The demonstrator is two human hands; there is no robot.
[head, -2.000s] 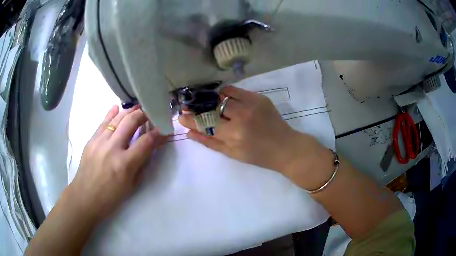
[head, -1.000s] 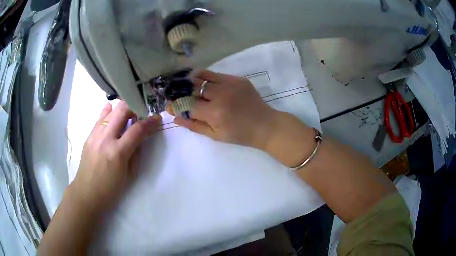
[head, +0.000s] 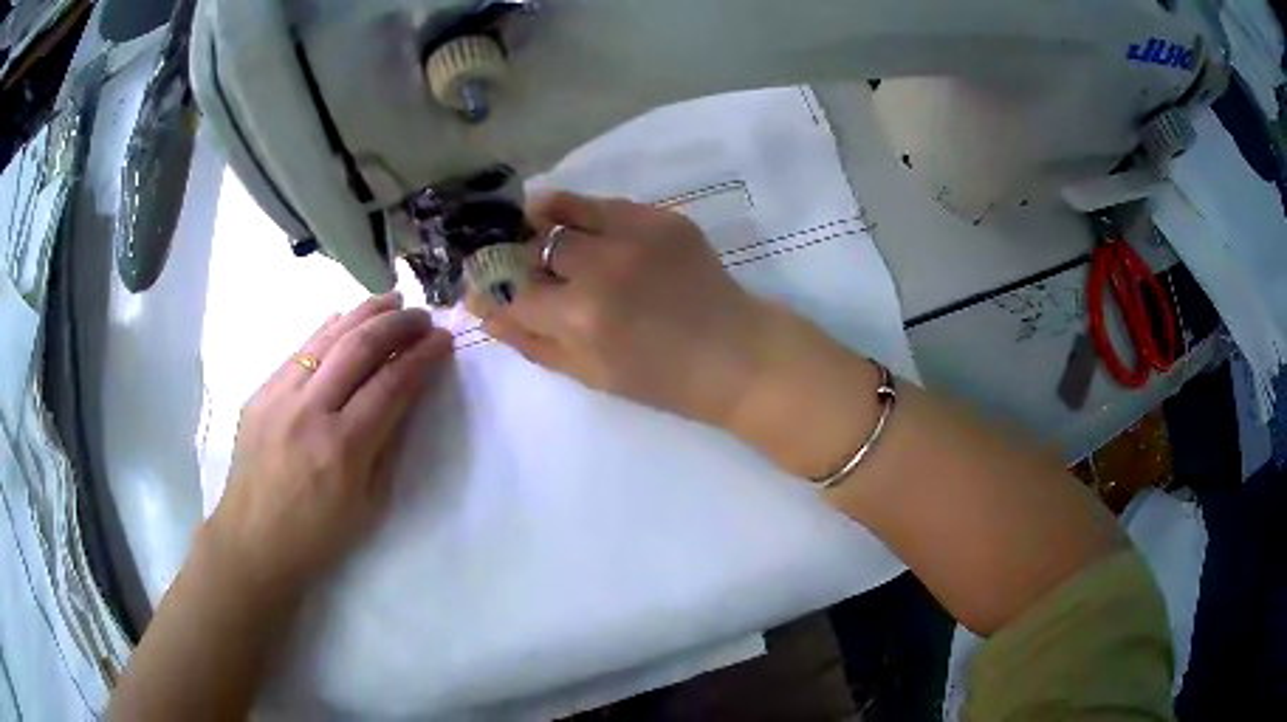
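A large white garment panel lies under the off-white sewing machine. Parallel dark topstitching and a narrow stitched rectangle show on it right of my right hand. My left hand lies on the cloth, left of and just below the presser foot, fingers close together. My right hand rests on the cloth right of the foot, its fingertips partly hidden behind the tension dial. Whether either hand pinches the cloth is hard to see. The needle is not clear.
Red-handled scissors lie on the table at right. White pieces hang at the far right, with more at lower right. Stacked cut pieces are at the far left. A grey elongated shape is at upper left.
The machine and scissors appear further left and higher as the view shifted. My left fingers have drawn a little away from the foot. My right hand stays beside it.
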